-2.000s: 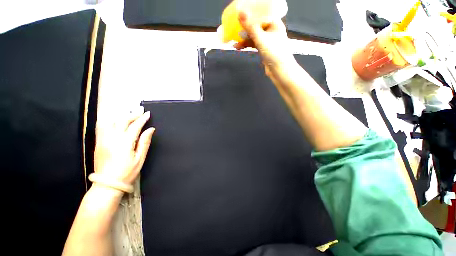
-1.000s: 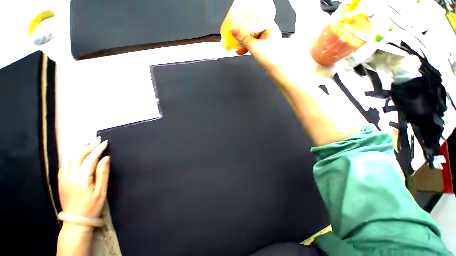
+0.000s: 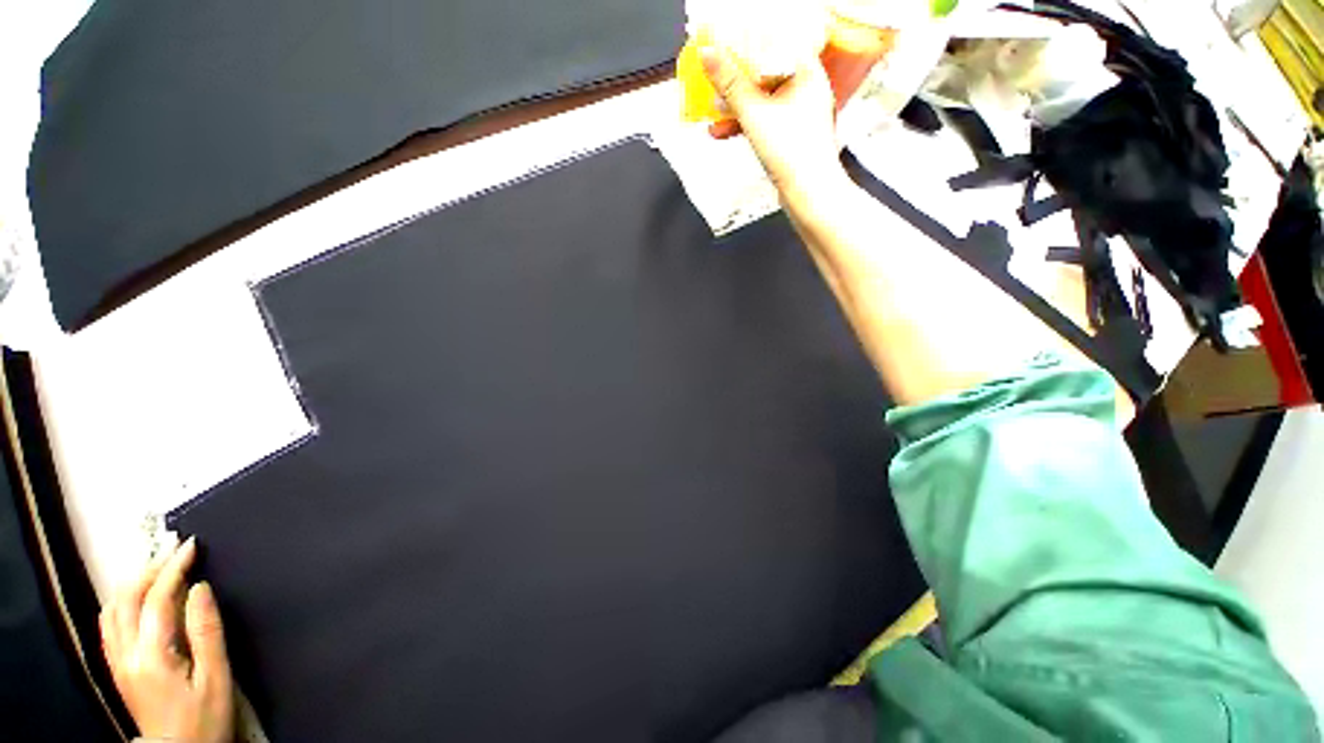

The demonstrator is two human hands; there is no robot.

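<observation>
A large black notched panel (image 3: 552,436) lies in front of me. A thin pale line runs along its far edge and around the left notch. My right hand (image 3: 762,109) is closed around the glue squeeze bottle (image 3: 701,84), held just beyond the far right corner near the right notch. The bottle's top is cut off by the frame and its nozzle is hidden. My left hand (image 3: 172,661) rests with fingers apart at the panel's left corner, holding nothing.
Stacked black panels (image 3: 334,116) lie at the far side. More black panels (image 3: 29,581) are at far left. The orange-red glue pot (image 3: 854,58) is partly hidden behind my right hand. Black offcut strips (image 3: 1133,174) heap at right, with a red-edged box (image 3: 1278,334) below.
The view has turned right, so the table contents appear rotated and shifted left. My right hand has moved with the bottle along the far edge to the right corner. My left hand stays at the left corner.
</observation>
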